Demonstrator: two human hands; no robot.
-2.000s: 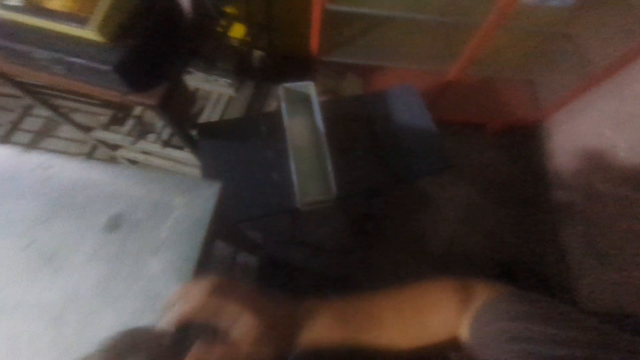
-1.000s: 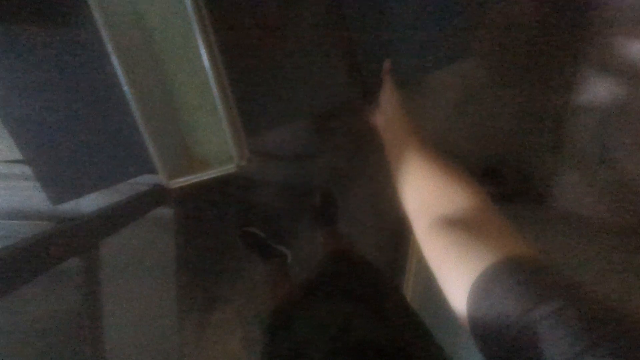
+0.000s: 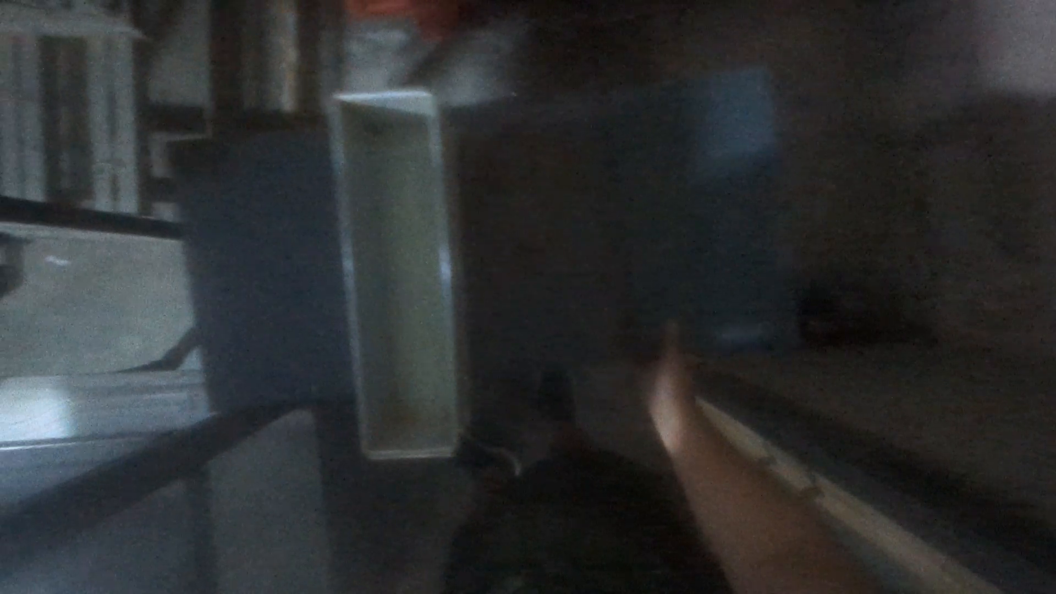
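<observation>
The view is dark and blurred. My right hand (image 3: 672, 379) reaches forward at the right of centre, near the front edge of a dark flat surface (image 3: 577, 247); its fingers are too blurred to tell whether they grip anything. Left of it, a long, narrow, open tray (image 3: 398, 272) with pale rims and a greenish inside lies across the dark surface. Beside my forearm runs a long pale strip (image 3: 792, 470), partly behind the arm. My left hand is out of view.
Pale slatted pieces (image 3: 70, 124) stand at the upper left. Below them is a light panel (image 3: 99, 305) with a dark bar (image 3: 148, 454) nearby. Something orange (image 3: 404, 16) shows at the top. My feet and dark clothing (image 3: 577, 520) are at the bottom centre.
The view has shifted strongly. Two seconds ago an arm stretched across the bottom with its hand beside a pale tabletop; now my right arm points forward, and the pale strip shows more fully.
</observation>
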